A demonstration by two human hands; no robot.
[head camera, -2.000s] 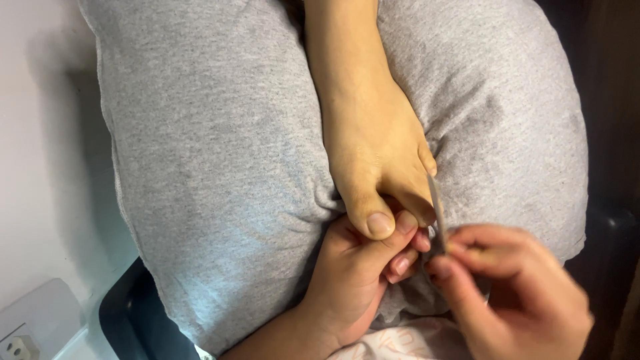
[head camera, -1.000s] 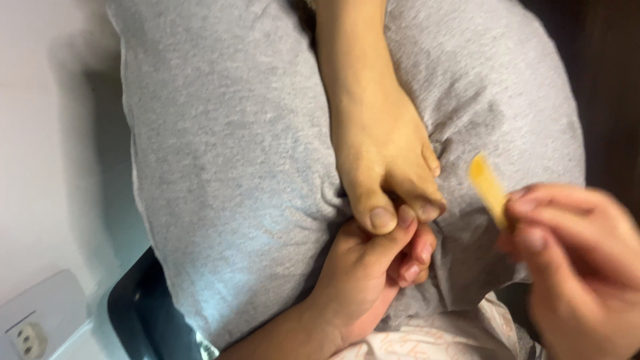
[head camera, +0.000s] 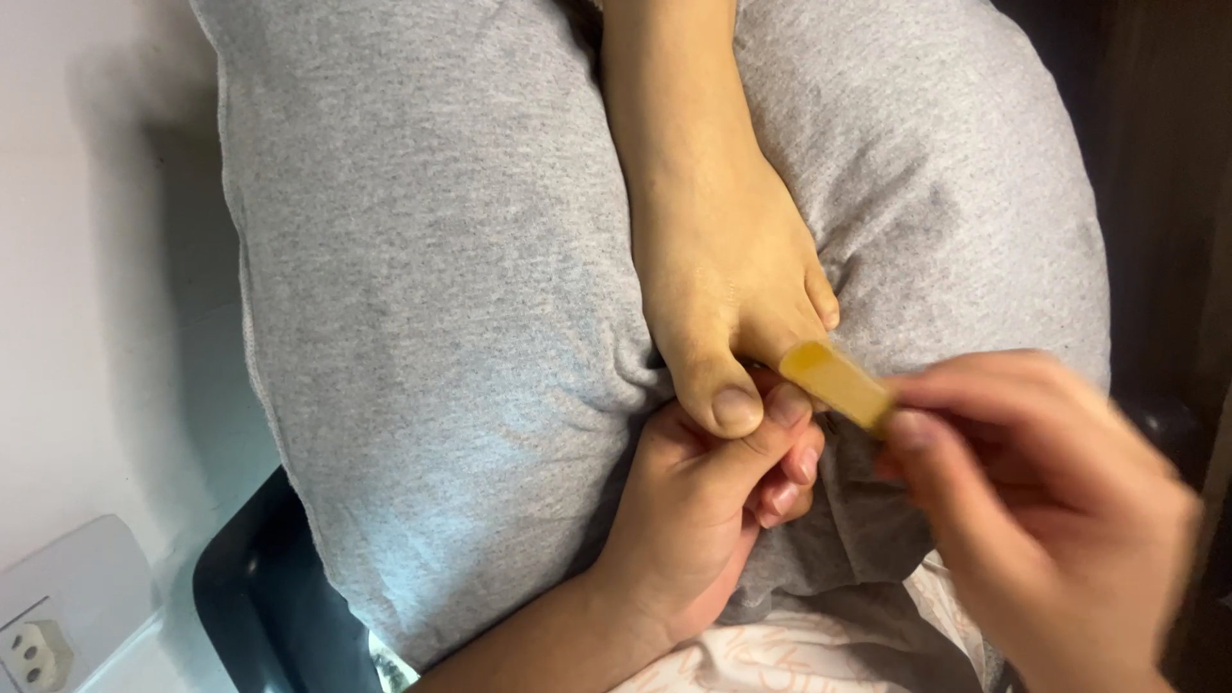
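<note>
A person's bare foot (head camera: 722,241) lies across a grey cushion (head camera: 433,241), toes toward me. My left hand (head camera: 693,500) is below the toes, its thumb and curled fingers holding a toe beside the big toe. Between the thumb and fingers of my right hand (head camera: 1049,510) is a yellow nail file (head camera: 837,385), slightly blurred. The file's broad face shows, and its far end lies over the smaller toes, hiding their tips. Whether it touches a nail I cannot tell. The big toe's nail (head camera: 736,409) is in plain view.
At the lower left, a dark plastic edge (head camera: 250,577) shows beneath the cushion. A wall socket (head camera: 38,654) is on the pale wall (head camera: 58,337) at the far left. Light patterned cloth (head camera: 799,659) lies under my wrists. A dark brown surface (head camera: 1165,192) runs along the right.
The file was edge-on at the smaller toes, then out to the right of the foot; now it is back over the toes with its face showing. My left hand has kept its hold.
</note>
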